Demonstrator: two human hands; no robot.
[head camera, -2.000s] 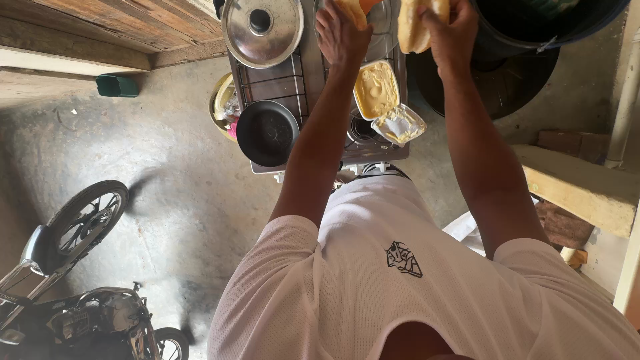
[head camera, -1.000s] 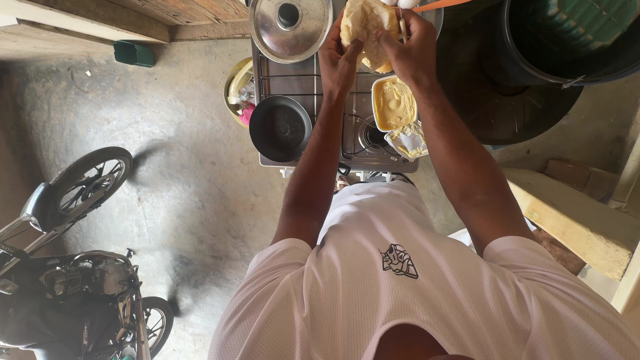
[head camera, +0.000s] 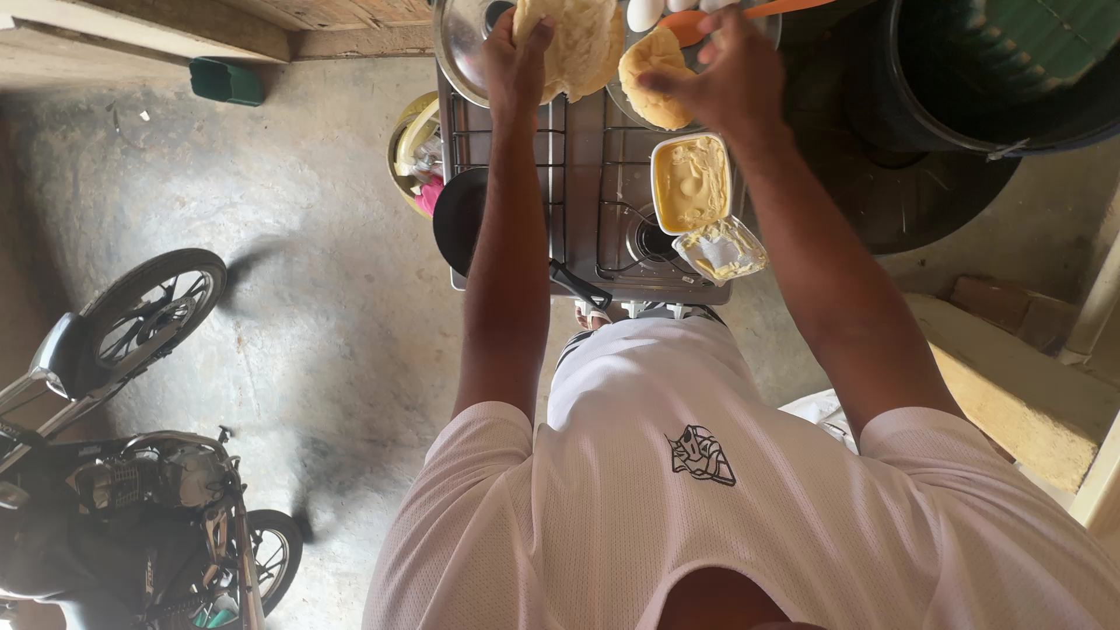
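Note:
My left hand grips an opened piece of bread by its left side, over the stove's back edge and a metal pot lid. In my right hand is a smaller piece of bread, pinched near my thumb. An orange plastic utensil lies just behind it, close to my fingers; whether they touch it I cannot tell. Several white eggs are at the top. A tub of yellow spread stands open on the stove, with its smeared lid or liner against its front side.
A black frying pan sits on the left burner, its handle toward me. Left of the stove is a yellowish basin with things inside. A large dark bucket stands at the right. A motorcycle and a green container are on the floor at left.
Both hands were together at the bread one second ago. They are now apart, the left with the larger piece and the right with a smaller one.

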